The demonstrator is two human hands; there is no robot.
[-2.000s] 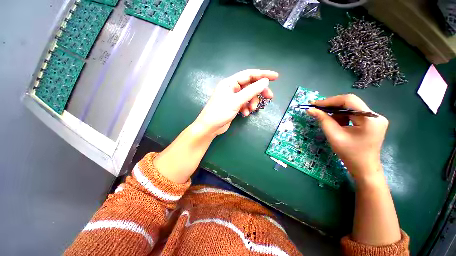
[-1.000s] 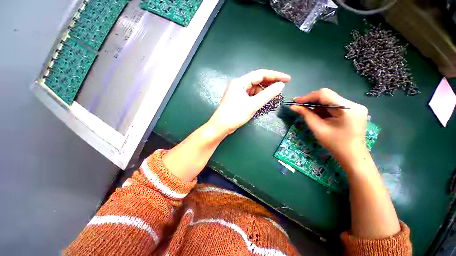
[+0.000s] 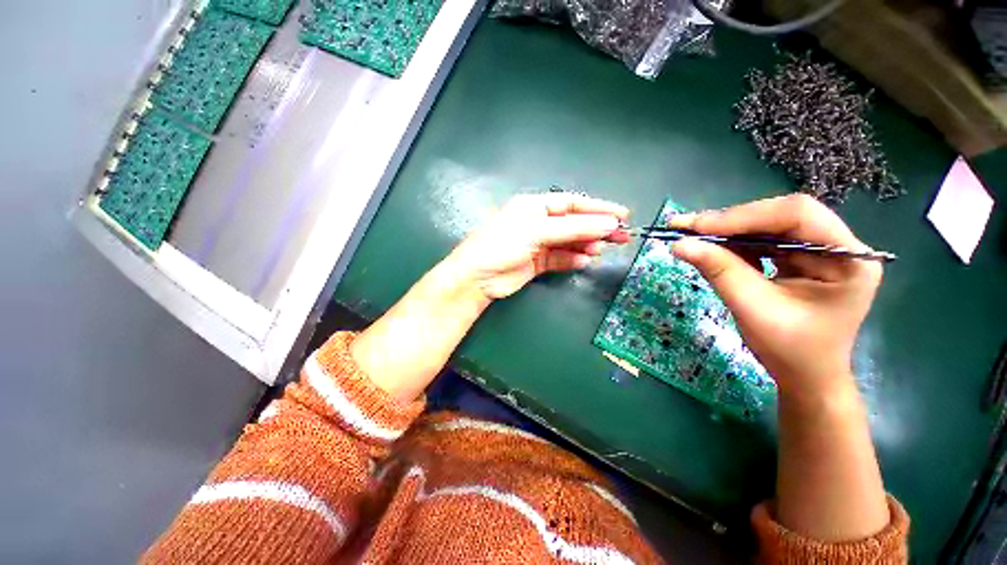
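Observation:
My left hand [image 3: 536,245] is left of the board, thumb and fingertips pinched together at what looks like a tiny component, partly hidden. My right hand [image 3: 790,281] grips black tweezers [image 3: 762,244] like a pen, over the board's upper right part. The tweezers' tip meets my left fingertips beside the board's upper left edge. The green circuit board [image 3: 674,329] lies on the dark green mat, dotted with white and dark parts. My right hand hides its right side. Only a few dark bits of the small component pile [image 3: 569,191] show behind my left hand.
A larger spiky component pile [image 3: 815,124] lies at the far right. Clear bags of dark parts [image 3: 635,31] and a brown box [image 3: 922,72] are at the far edge. A pink-white card [image 3: 961,210] lies right. A pale framed tray [image 3: 276,331] with green panels [image 3: 166,171] is left.
The tweezers went from the board to the small pile by my left hand, then to my left fingertips. My left fingers have closed from a looser curl into a pinch. The view shifted slightly.

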